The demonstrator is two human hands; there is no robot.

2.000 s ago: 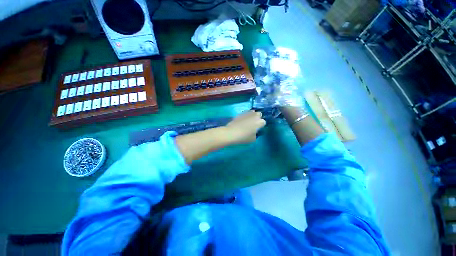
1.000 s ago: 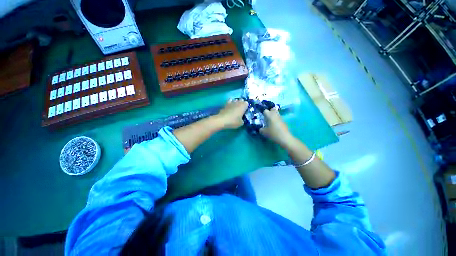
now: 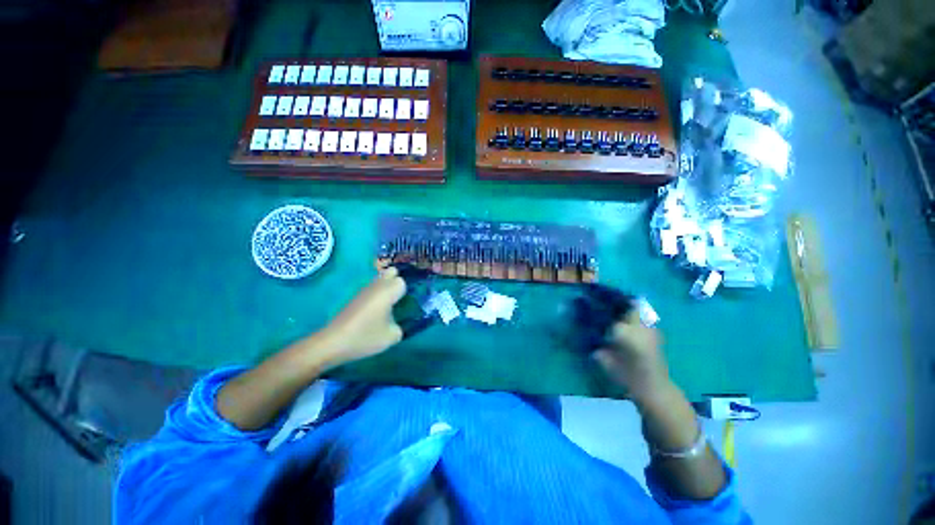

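Note:
The single-row loading jig lies in front of me, its slotted orange-brown edge facing me. My left hand, with black on its fingertips, is at the jig's left end; whether it holds a piece cannot be told. Small silver-white blocks lie loose just below the jig, beside my left fingers. My right hand is right of the jig, its black-covered fingers blurred. A white block shows beside it; whether it is held cannot be told.
The jig of white pieces stands at back left, the jig of black parts right of it. The screw dish is on the left. A clear bag of silver-white pieces lies on the right. A white device and white crumpled bag are behind.
The view has shifted to the right and straightened. My hands were together at the clear bag and are now apart near the jig. Loose blocks now lie below the jig.

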